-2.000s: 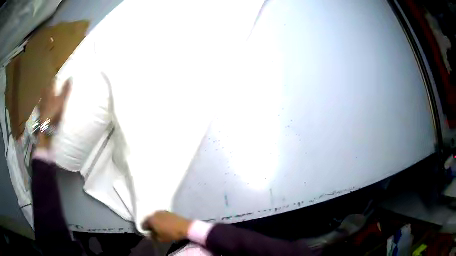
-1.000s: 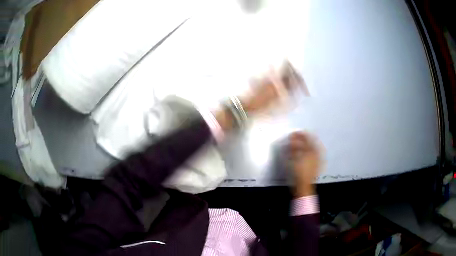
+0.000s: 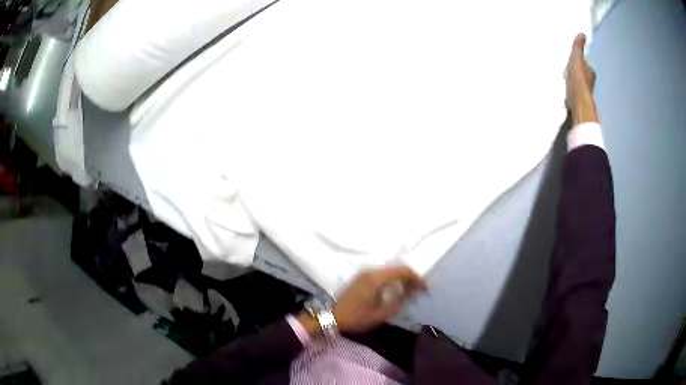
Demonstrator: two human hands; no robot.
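White fabric (image 3: 361,135) lies spread from its roll (image 3: 165,45) across the table, with a rumpled part hanging over the near edge at the left. My left hand (image 3: 380,297), with a metal watch or bracelet at the wrist, is curled at the fabric's near corner; it is slightly blurred, and creases run towards it. My right hand (image 3: 581,83) is at the upper right, closed on the fabric's right edge with the thumb up. The fabric is overexposed, so its surface detail is lost.
The grey-blue tabletop (image 3: 647,195) shows at the right, with a shadow beside my right sleeve. Brown card (image 3: 100,10) shows behind the roll. Dark and white scraps (image 3: 162,274) lie below the table's left edge, by the grey-green floor (image 3: 68,293).
The view has turned left, showing more floor. My right hand has moved far up and right to the fabric's edge. My left hand has come down to the near corner. The fabric is spread wider to the right.
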